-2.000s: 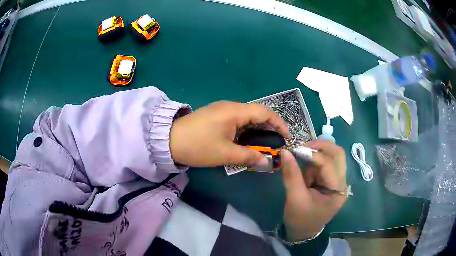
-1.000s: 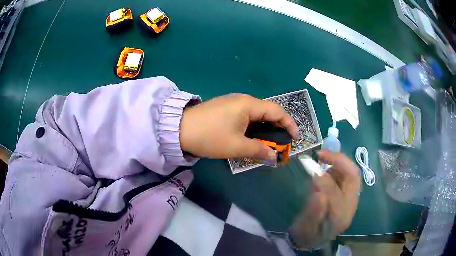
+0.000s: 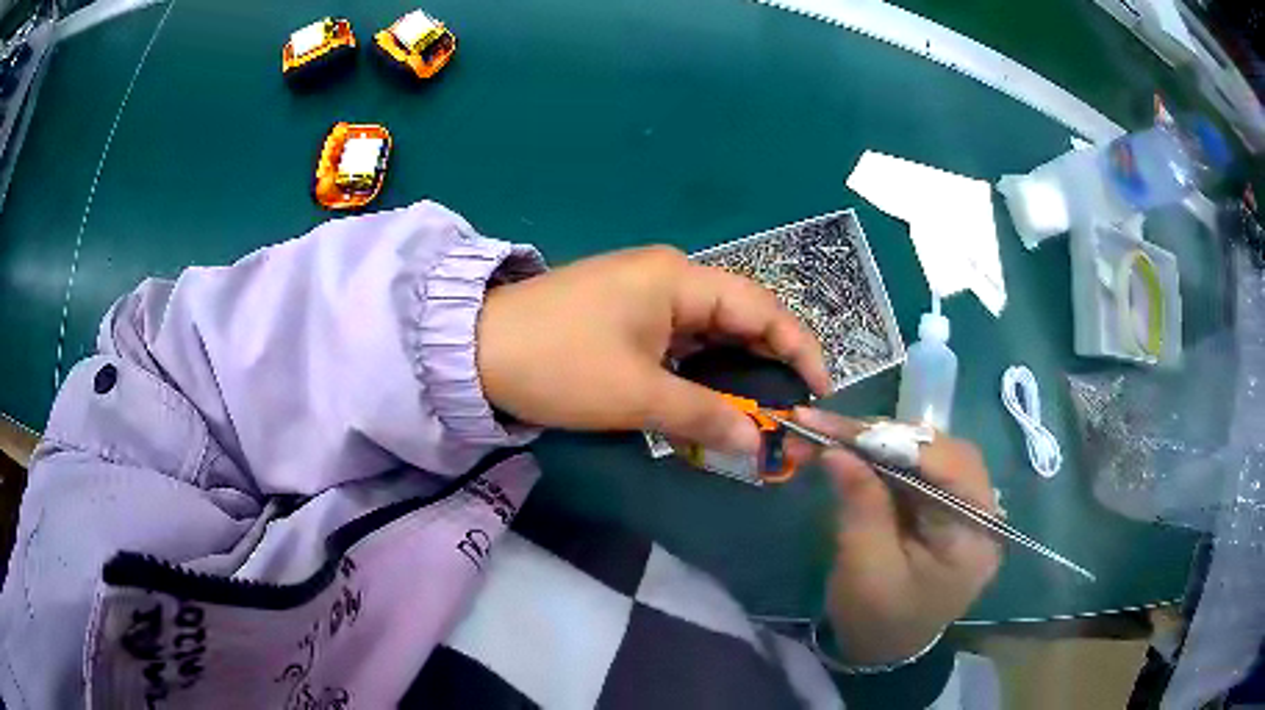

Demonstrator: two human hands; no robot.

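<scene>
My left hand point(image 3: 611, 347) holds an orange-and-black unit point(image 3: 777, 451) over the near part of the parts box, its black cover up and its orange rim towards my right hand. My right hand point(image 3: 909, 534) holds long silver tweezers point(image 3: 992, 522). One end of the tweezers is at the orange rim; the other sticks out to the lower right. A white wrap point(image 3: 895, 441) is on a finger of my right hand. The parts box point(image 3: 877, 284) holds many thin silver pins. What the tweezer tip touches is too small to tell.
Three waiting units point(image 3: 354, 167) lie at the upper left. A glue bottle point(image 3: 928, 375) stands right of the box, with white paper point(image 3: 950, 236) behind. Further right are a white cable point(image 3: 1029, 420), a tape roll point(image 3: 1146, 308), a water bottle point(image 3: 1165, 164) and a clear plastic bag point(image 3: 1131, 444).
The tweezers now stretch from my right hand to the unit. My right hand was blurred and apart from the unit one second ago; it is now back against it. The glue bottle shows more fully.
</scene>
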